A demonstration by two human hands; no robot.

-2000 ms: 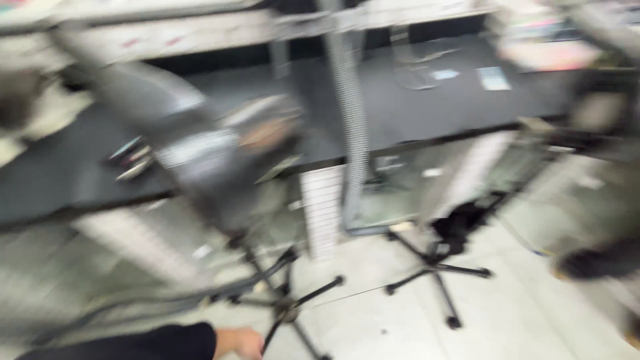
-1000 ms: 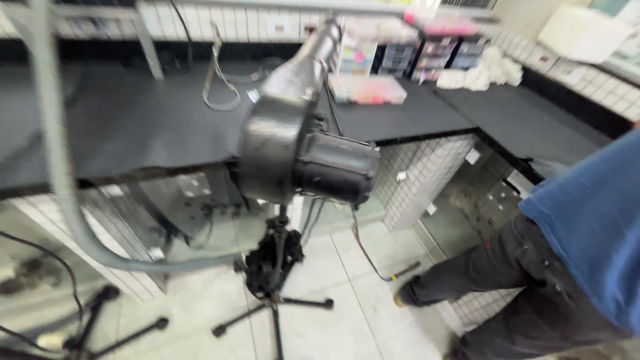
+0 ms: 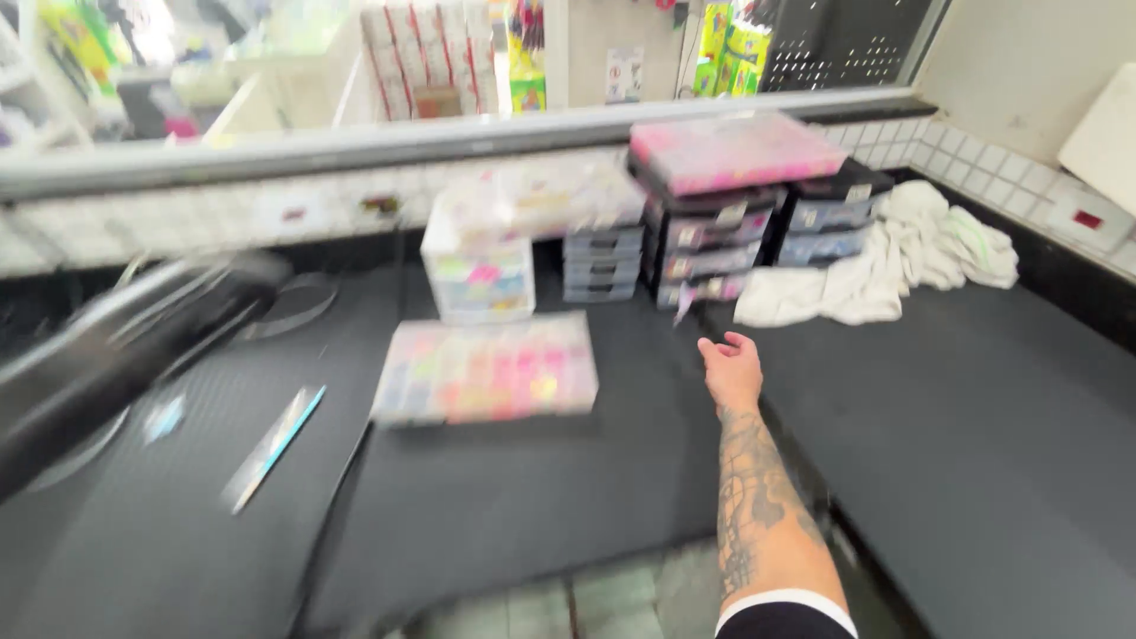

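Note:
My right hand (image 3: 733,368) reaches over the black countertop (image 3: 497,497), thumb and forefinger apart, nothing seen in it. Just beyond it stand a black drawer organizer (image 3: 710,240) and a heap of white towels (image 3: 887,257). To its left lies a compartment box of colourful small items (image 3: 488,368). A pink-tinted compartment box (image 3: 732,151) rests on top of the drawer organizers. My left hand is out of view.
A blurred black dryer nozzle (image 3: 133,346) juts in from the left. A slim packet with a blue edge (image 3: 277,448) lies on the counter. A white drawer unit (image 3: 479,275) and grey drawers (image 3: 602,262) stand by the tiled wall, below a window ledge.
The view has swung a lot, toward the counter's corner. My right arm now reaches into view. The person in blue at the right, seen one second ago, is out of view.

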